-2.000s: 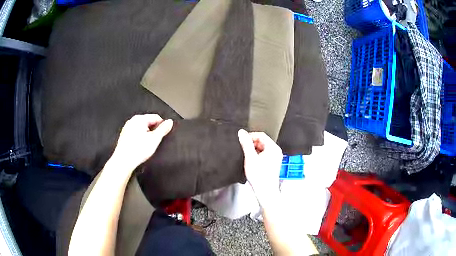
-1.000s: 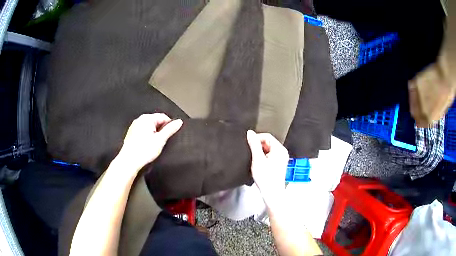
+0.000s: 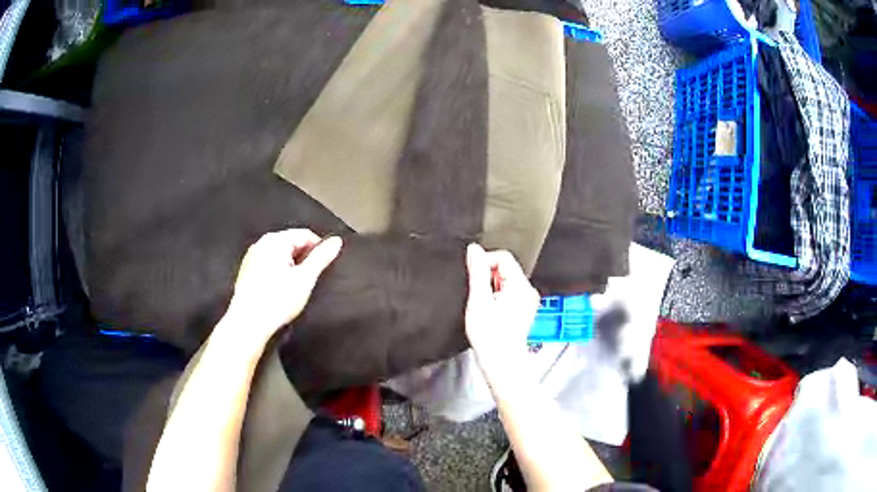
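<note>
My left hand [image 3: 284,279] pinches the upper edge of a dark brown garment panel [image 3: 385,307] between thumb and fingers. My right hand [image 3: 502,288] pinches the same edge further right. The panel's near part hangs down between my hands. Olive-tan panels [image 3: 361,144] lie beyond it, with a dark brown strip [image 3: 442,135] between the tan areas. They lie on a wide dark brown panel stack [image 3: 183,163]. More tan cloth [image 3: 264,423] shows beside my left forearm. The fingertips of both hands are partly curled out of sight.
A blue slatted crate [image 3: 712,159] with checked cloth [image 3: 822,173] stands on the speckled floor at right. A red plastic stool [image 3: 721,384] and a pale bag [image 3: 817,442] are at lower right. White sheets [image 3: 587,384] lie below the stack. A metal frame [image 3: 43,192] stands at left.
A dark-clothed person whose hand showed at upper right is gone from there. A blurred dark shape now covers part of the red stool. My hands keep the same hold on the panel.
</note>
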